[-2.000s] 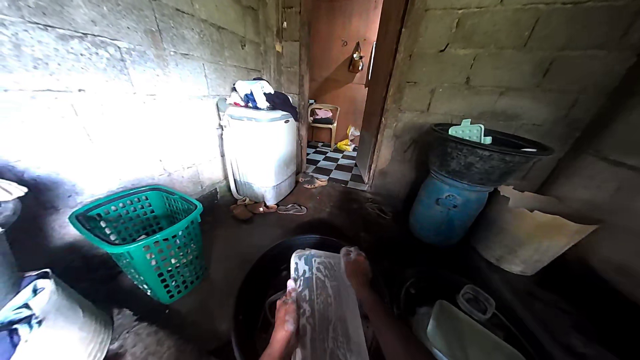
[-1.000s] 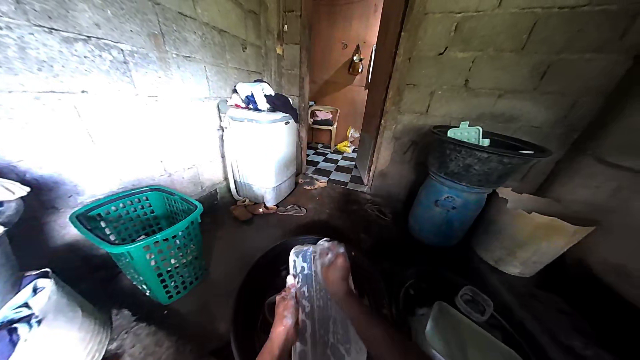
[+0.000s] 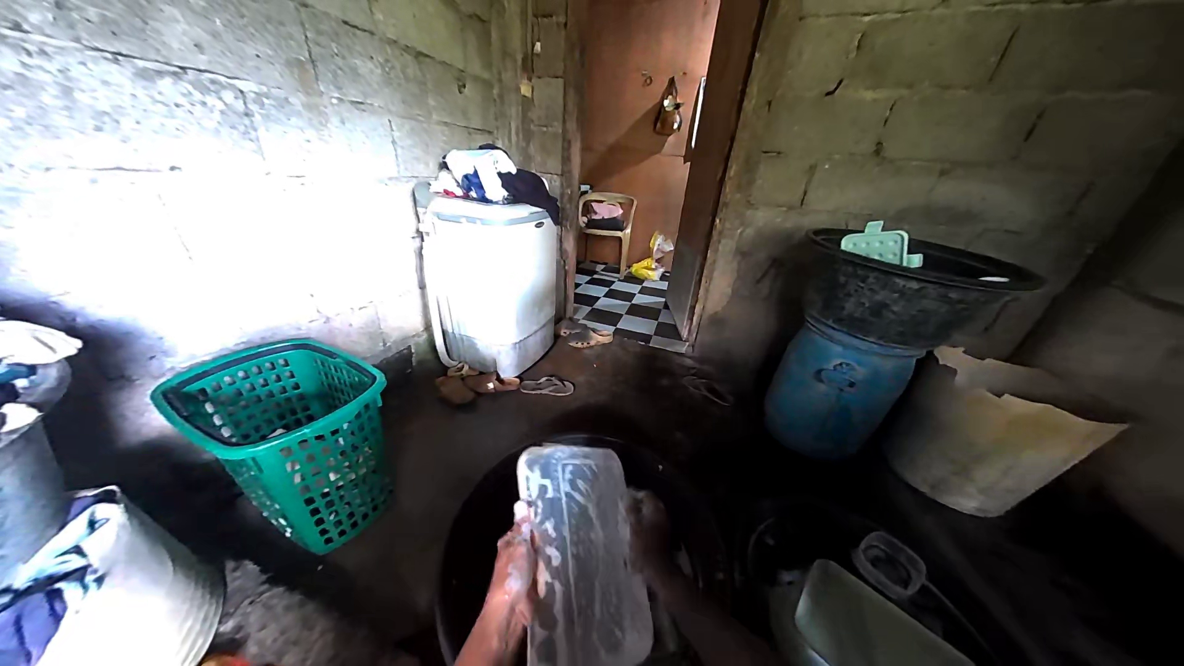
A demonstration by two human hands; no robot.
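A long translucent plastic container (image 3: 587, 555), streaked with white suds, is held up over a wide black basin (image 3: 472, 499). My left hand (image 3: 513, 564), wet with suds, grips its left long side. On the right side, my right hand (image 3: 647, 532) is against the container's edge, in shadow; its fingers are hard to make out. What lies inside the basin is mostly hidden by the container and my arms.
Left of the basin stands a green plastic laundry basket (image 3: 314, 462). At right are a dark tub holding a pale container (image 3: 860, 615), a blue drum (image 3: 832, 388) under a black basin (image 3: 888, 296), and a broken-rimmed bucket (image 3: 990, 444). Sandals (image 3: 546, 386) lie ahead.
My right hand was on top of the container's surface a second ago; now it is at the right side. My left hand stays on the left side.
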